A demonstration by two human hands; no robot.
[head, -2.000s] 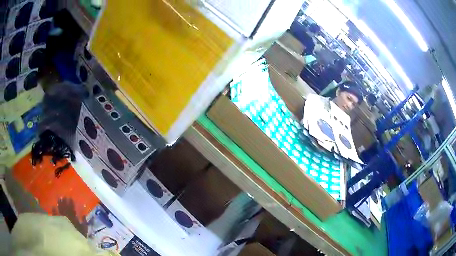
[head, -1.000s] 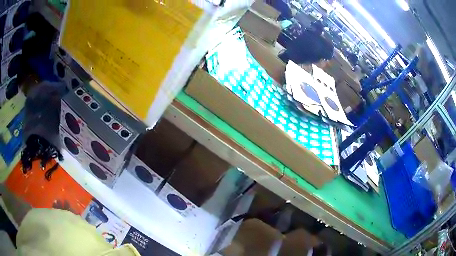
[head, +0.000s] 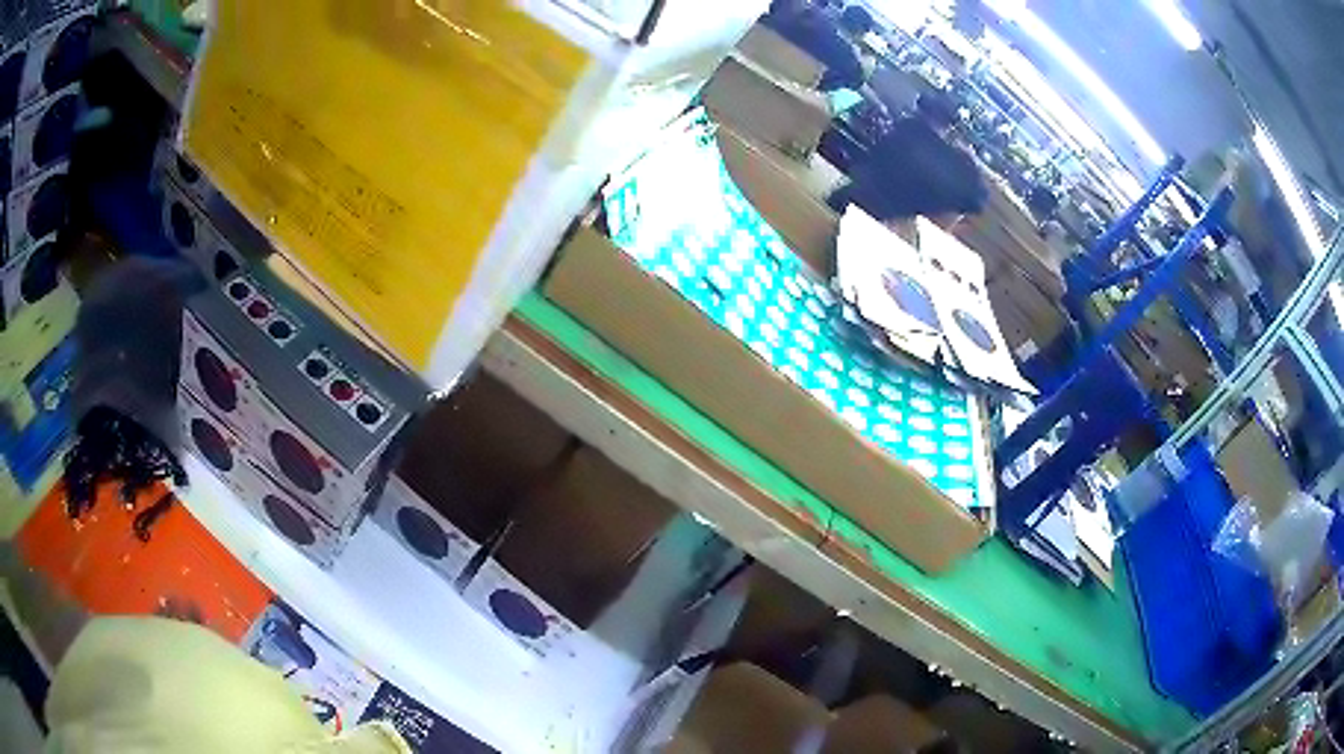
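No hand can be made out. A pale yellow cloth shape, seemingly a sleeve or garment (head: 177, 685), fills the lower left corner. Nearest lies the orange work mat (head: 140, 560), with a printed picture and black panel. A tangled bundle of black cables (head: 126, 464) lies at its upper end, beside a dark crumpled plastic bag (head: 130, 339). Closed retail boxes (head: 280, 420) with dark round pictures are stacked beside them. Open retail boxes (head: 516, 607) with brown inner flaps stand along the white bench (head: 428, 656).
A large yellow and white carton (head: 369, 177) overhangs the green-topped shelf (head: 796, 516). A brown tray carton (head: 767, 398) holds teal sheets (head: 796, 317) and flat printed cards (head: 929, 295). Blue bin (head: 1201, 582) at right. A person's dark-haired head (head: 914, 162) shows behind the shelf.
The view has shifted, so the shelf, carton and boxes appear further left than two seconds ago. The person behind the shelf has lowered their head. No object has clearly been moved.
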